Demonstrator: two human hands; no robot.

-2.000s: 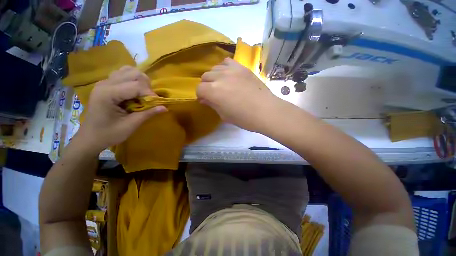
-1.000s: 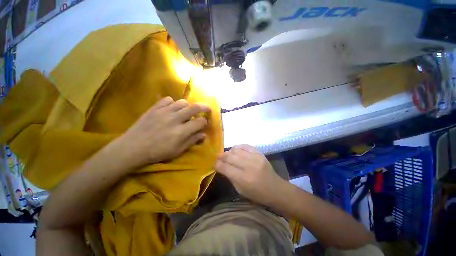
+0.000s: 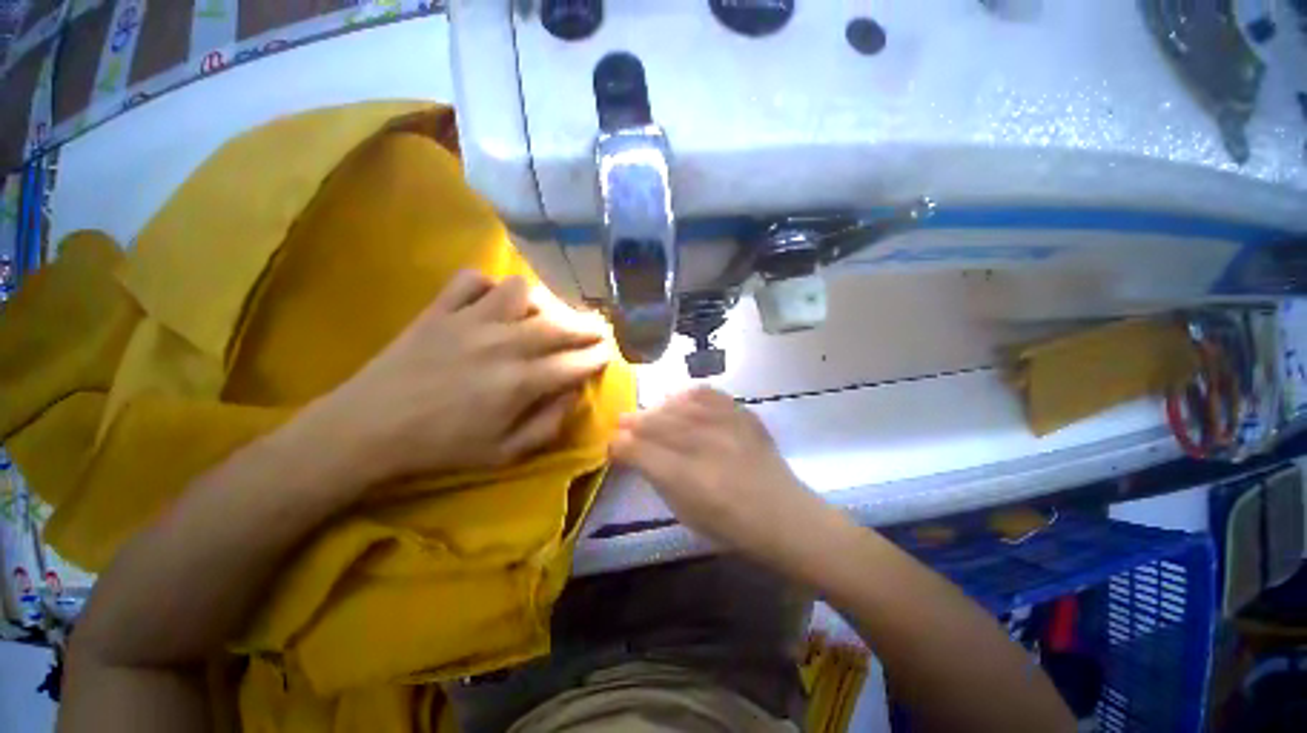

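A large mustard-yellow garment piece (image 3: 358, 272) lies left of the needle area and hangs over the table's front edge. My left hand (image 3: 495, 372) lies on top of it with bent fingers, close to the lamp glow. My right hand (image 3: 702, 458) pinches the cloth's right edge just in front of the machine head. The white sewing machine (image 3: 917, 100) stands over the cloth's right side. Its metal guard (image 3: 639, 236) hides the needle, and the presser foot cannot be made out.
A yellow fabric scrap (image 3: 1097, 375) and red-handled scissors (image 3: 1197, 401) lie at the table's right. A blue plastic basket (image 3: 1147, 616) stands below the edge at lower right. Narrow yellow strips (image 3: 831, 670) show beside the lap. Printed tape (image 3: 215, 60) runs along the back edge.
Since one second ago, the view has shifted and the machine head shows lower and larger. My right hand and the pinched edge are closer to the needle area. My left hand stays on the cloth.
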